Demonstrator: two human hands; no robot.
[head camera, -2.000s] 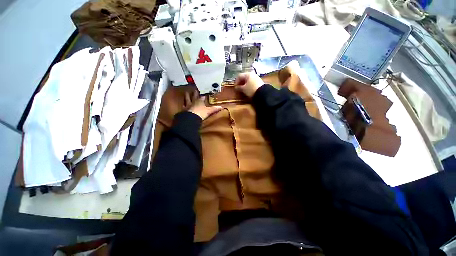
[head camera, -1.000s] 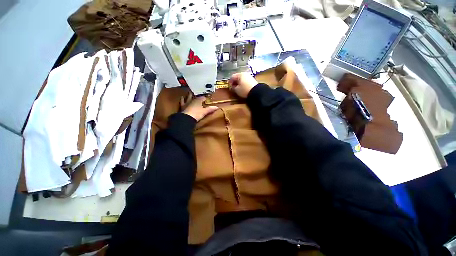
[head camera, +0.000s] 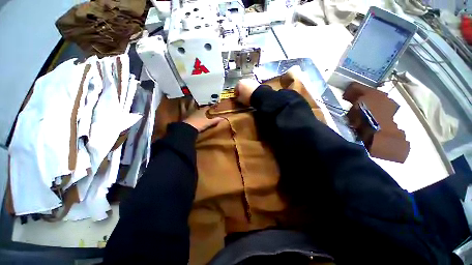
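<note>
A large tan-brown garment panel (head camera: 217, 165) with a dark centre seam lies in front of me, from under the machine head down to my lap. The yellow work clamp (head camera: 226, 111) sits on the cloth below the white sewing machine head (head camera: 194, 52). My left hand (head camera: 203, 120) lies on the panel at the clamp's left front, fingers spread, not gripping anything visible. My right hand (head camera: 246, 89) is at the clamp's right rear beside the needle area, fingers bent; its fingertips are blurred, and I cannot tell whether they hold anything.
A layered pile of white cloth pieces with brown strips (head camera: 77, 134) is at left. A crumpled brown bundle (head camera: 101, 26) lies behind it. Reddish-brown patches (head camera: 391, 140) with a small dark metal tool (head camera: 368, 117) are at right, below a lit control panel (head camera: 377, 46).
The whole view has shifted a little. My right hand has moved slightly left and down relative to the machine head since the first frame. My left hand stays on the panel near the clamp.
</note>
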